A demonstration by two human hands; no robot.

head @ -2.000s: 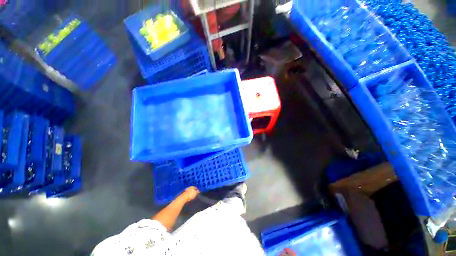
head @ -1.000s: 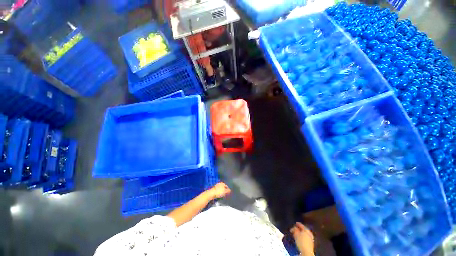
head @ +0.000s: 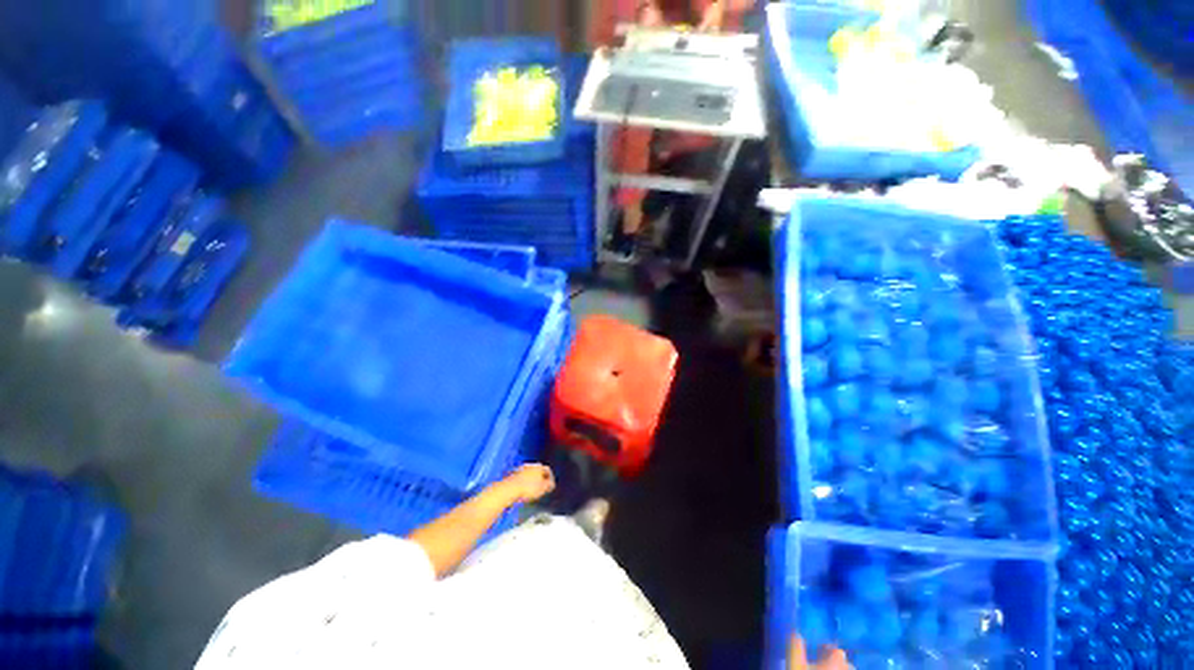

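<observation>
My left hand (head: 530, 483) is in front of my body, beside the stacked crates, with nothing visible in it; its fingers are too blurred to read. My right hand (head: 817, 656) is cut off by the bottom edge, at the left rim of the near blue tote (head: 917, 539); whether it grips the rim cannot be told. This tote holds bagged blue balls (head: 871, 605) under clear film. A second tote (head: 792, 353) with bagged blue balls (head: 904, 380) stands directly beyond it.
Loose blue balls (head: 1113, 432) lie heaped at the right. An empty blue tote (head: 406, 347) sits on a mesh crate (head: 354, 478) at the left. A red stool (head: 615, 386), the sealer (head: 670, 98) and a tote of yellow-green balls (head: 513, 105) stand ahead. A person's arms show behind the sealer.
The view has turned right. My right hand has moved from beside the table to the near tote's left rim. My left hand stays in front of my body.
</observation>
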